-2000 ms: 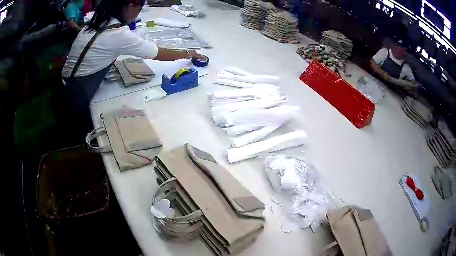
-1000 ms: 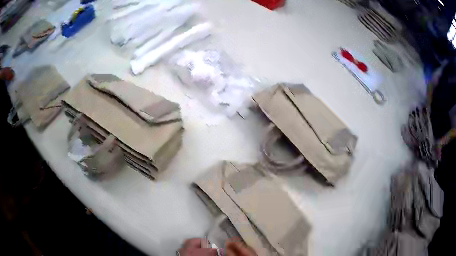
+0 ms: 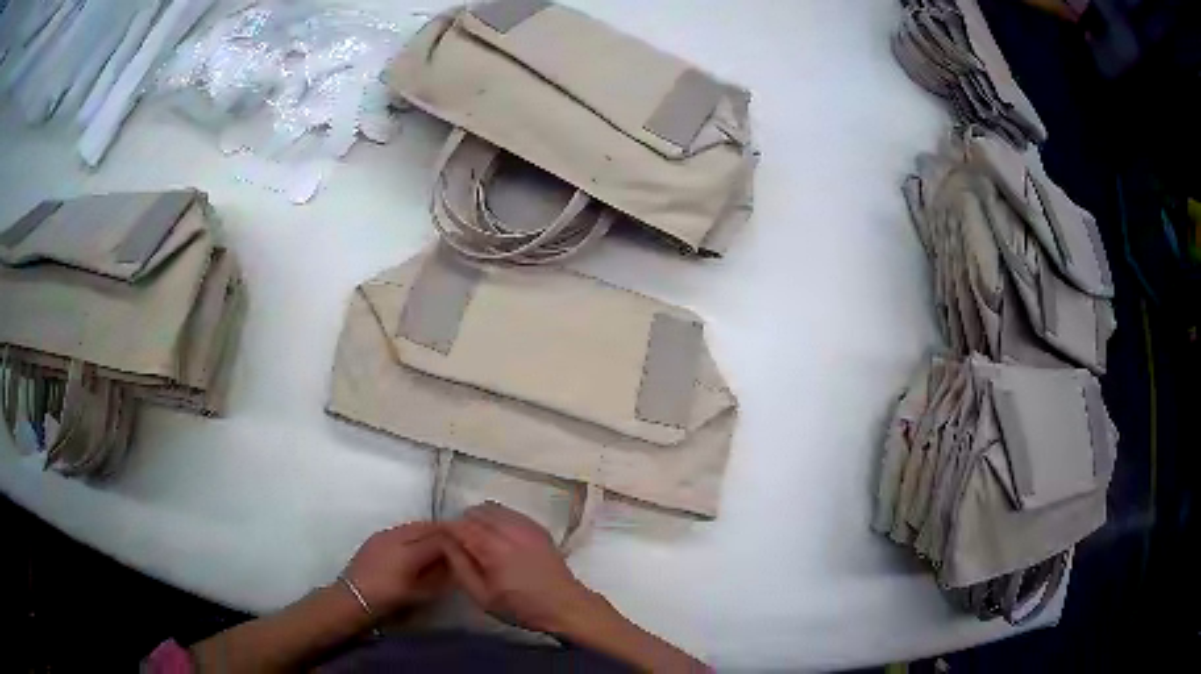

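A beige tote bag [image 3: 527, 375] lies folded flat in front of me, its panel on top with a grey-taupe patch at each end. Its handles [image 3: 587, 514] point towards me. My left hand [image 3: 402, 564] and my right hand [image 3: 511, 560] meet at the handle loop near the table's front edge. Their fingers are bent together, fingertips touching, and cover the bottom of the loop. Whether they pinch the handle or a small piece is hidden.
A bag stack with looped handles [image 3: 580, 99] lies just beyond the bag. Another stack [image 3: 112, 296] is at the left. Thick stacks [image 3: 1040, 435] line the table's right side. A clear bag with white paper pieces [image 3: 283, 86] and white strips [image 3: 125, 73] are at the upper left.
The view has turned and moved rightwards, closer to the near bag. That bag now lies squarer before me. Both hands show more fully, together at its handles.
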